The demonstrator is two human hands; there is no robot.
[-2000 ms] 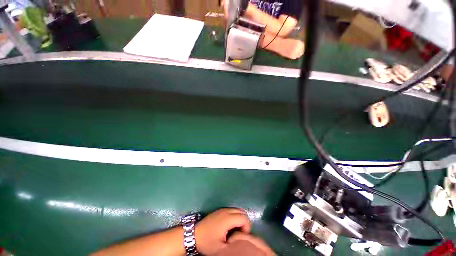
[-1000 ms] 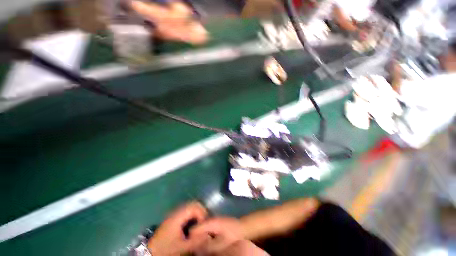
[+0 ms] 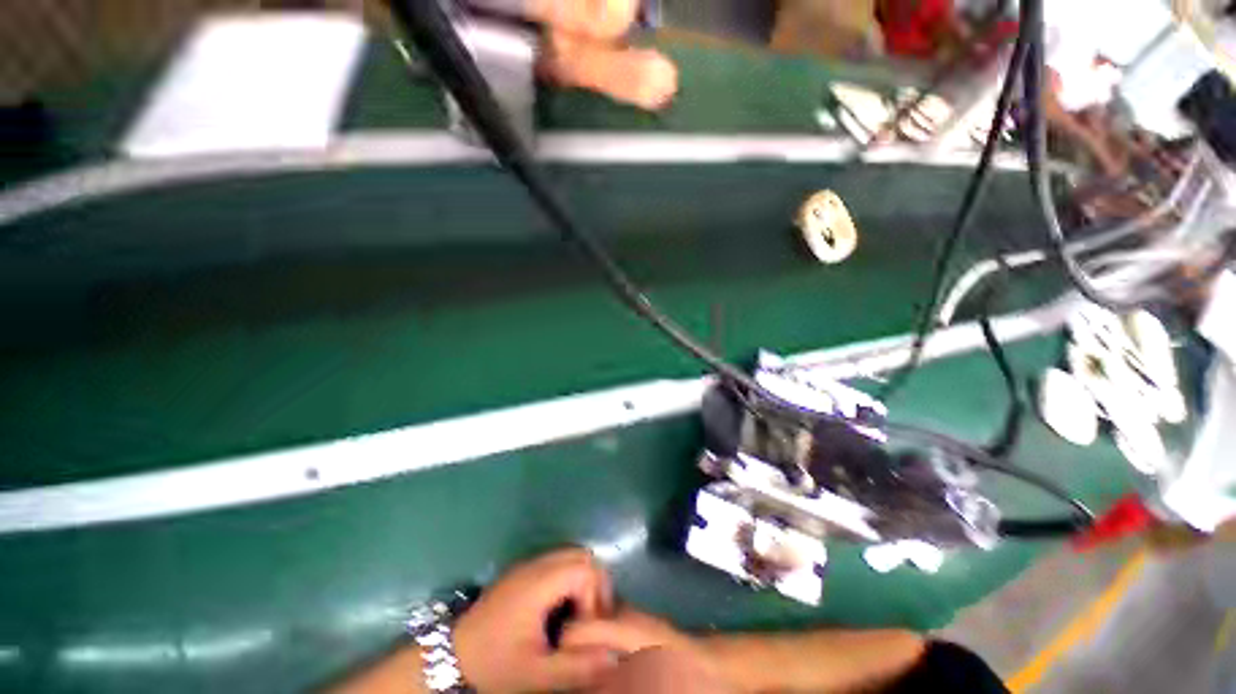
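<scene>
My left hand, with a silver watch on its wrist, is at the bottom centre, fingers curled. My right hand touches it from the right, its forearm running to a black sleeve. A small dark gap or object shows between the hands; what they hold is hidden. The silver and black screw feeder stands on the green bench to the right of my hands. A small white piece lies beside it.
A cream housing lies on the green belt beyond a pale rail. Black cables hang across the view. White housings are piled at right. Another person's hand, a white sheet and a grey box are across the belt.
The view has swung to the right, so the feeder and belt housing appear further left and the right pile shows more. My right forearm and sleeve have come into view. My hands stay together.
</scene>
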